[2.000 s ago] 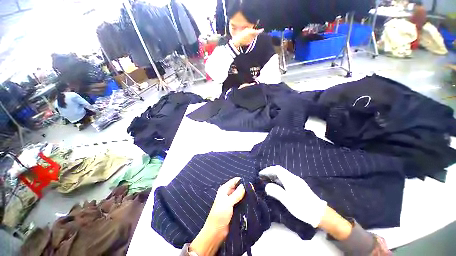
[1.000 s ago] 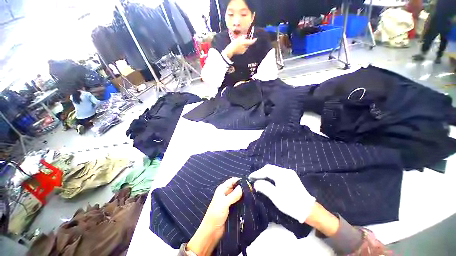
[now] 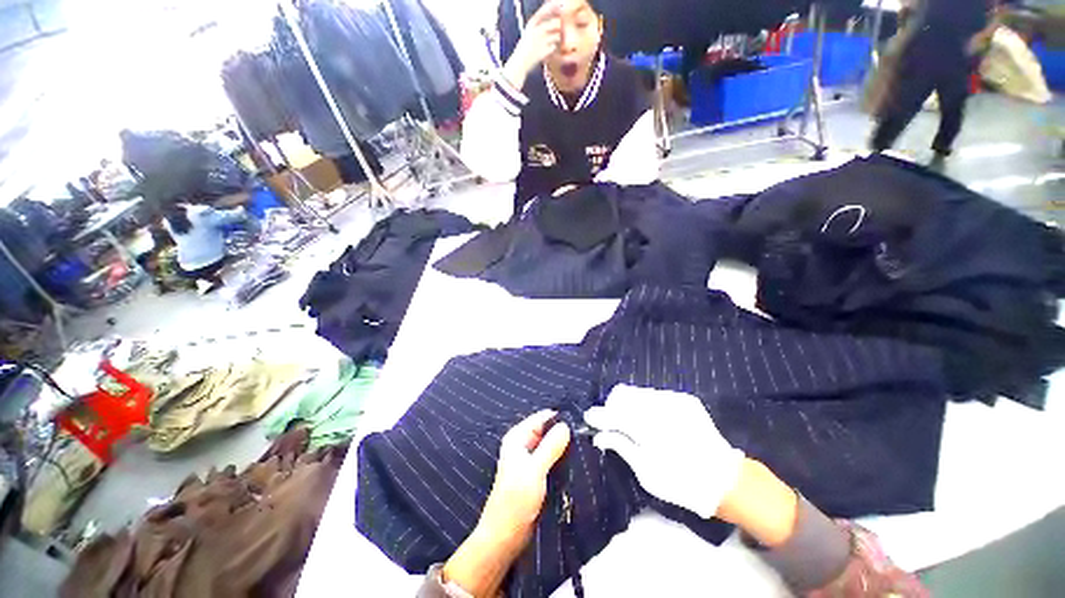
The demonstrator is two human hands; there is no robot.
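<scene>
Dark pinstriped trousers (image 3: 491, 397) lie spread on the white table nearest me. My left hand (image 3: 522, 470), bare, pinches a dark folded edge of them between thumb and fingers. My right hand (image 3: 674, 450), in a white glove, is close beside it on the right. A small dark and greyish tool, which looks like thread snips (image 3: 592, 430), shows at the glove's fingertips against the pinched edge; most of it is hidden in the glove. A zipper (image 3: 568, 507) shows as a short pale metallic mark on the hanging dark cloth below my hands.
A large dark garment pile (image 3: 923, 275) stands at the table's right. Dark cloth (image 3: 561, 251) lies on the far side before a person in a varsity jacket (image 3: 561, 140). Another dark pile (image 3: 380, 280) is beyond the left edge. Brown garments (image 3: 222, 526) and a red stool (image 3: 105, 411) are at left.
My right hand's fingers have turned at the pinched edge, and the small tool now shows there. The person opposite has raised a hand to the forehead. Another person walks at the back right.
</scene>
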